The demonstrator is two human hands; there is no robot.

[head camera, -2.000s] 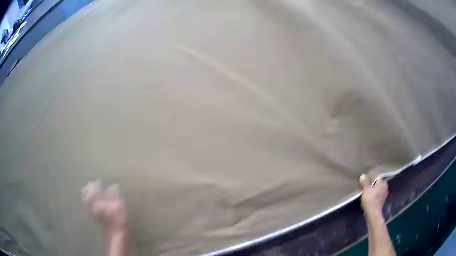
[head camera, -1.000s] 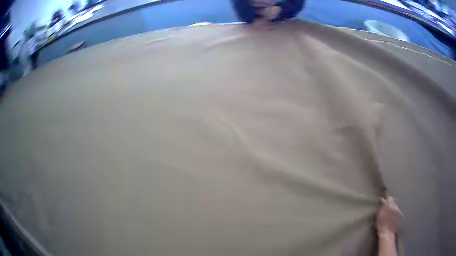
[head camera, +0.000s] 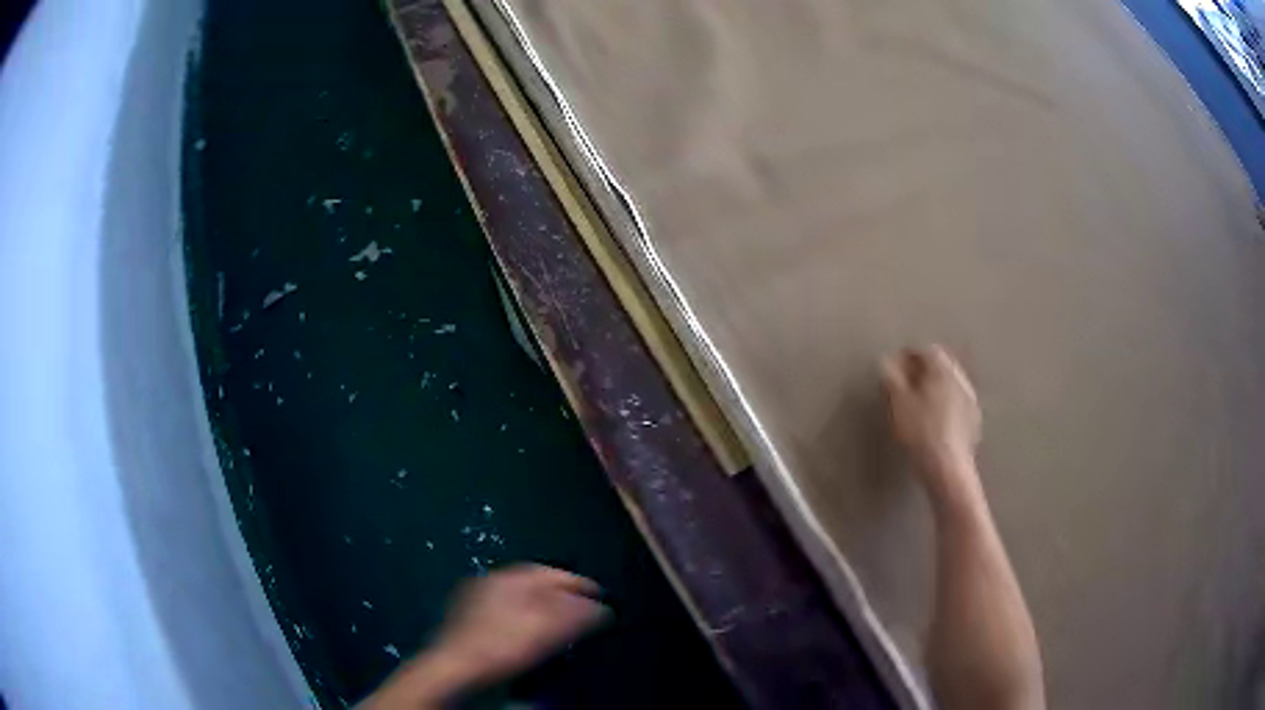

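Note:
The khaki fabric (head camera: 1082, 278) covers the right part of the view, with faint wrinkles. Its whitish selvedge (head camera: 672, 294) runs along the near side of the dark brown table (head camera: 555, 298). My right hand (head camera: 932, 402) is on the cloth, inside the edge, with curled fingers; whether they pinch any cloth is not clear. My left hand (head camera: 525, 619) is blurred, over the floor to the left of the table, and looks empty with its fingers loosely apart.
A narrow yellowish strip (head camera: 624, 282) lies on the table beside the cloth edge and ends partway along. The dark green floor (head camera: 361, 416) has pale scraps on it. A white wall (head camera: 139, 347) stands at the left. Something blue shows at the upper right.
The view has swung to the table's near edge, floor and wall; the person across is out of view. My right hand no longer pulls up a fold of cloth. My left hand has reappeared.

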